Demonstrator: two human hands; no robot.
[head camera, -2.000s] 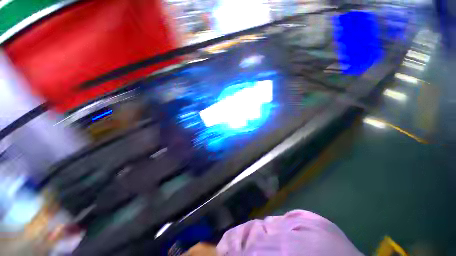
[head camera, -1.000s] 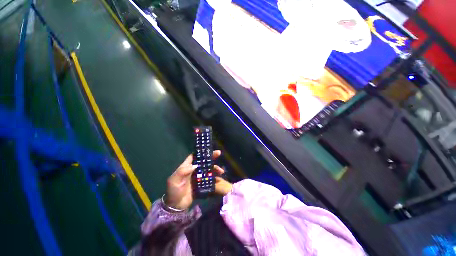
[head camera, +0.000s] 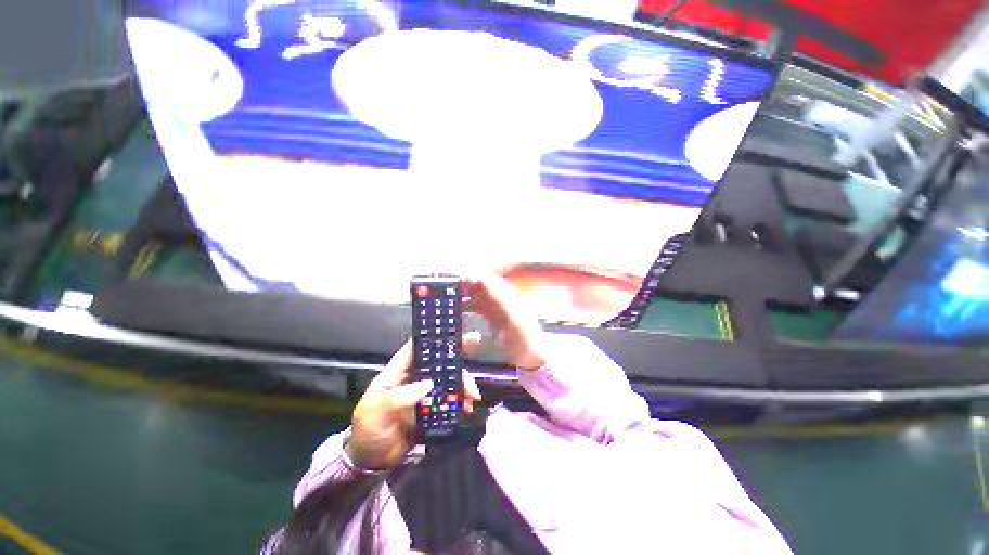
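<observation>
A black remote control (head camera: 437, 349) with rows of small buttons stands upright in my view, in front of the lit television. My left hand (head camera: 385, 417) grips its lower half, with the thumb on the lower buttons. My right hand (head camera: 502, 317) is beside the remote's upper right edge, fingers bent towards it; whether they touch it is unclear. It holds nothing that I can see. The large television set (head camera: 477, 163) shows a blue, white and orange picture and fills the upper middle.
A dark padded conveyor line (head camera: 716, 363) with a metal edge runs across below the television. Another television (head camera: 943, 276) with a blue glow is at the right edge. Green floor (head camera: 217, 455) with yellow lines lies at the bottom. A red panel (head camera: 868, 30) is at the top right.
The view has turned to face the television squarely. My left hand still holds the remote. My right hand has come up beside the remote's upper part.
</observation>
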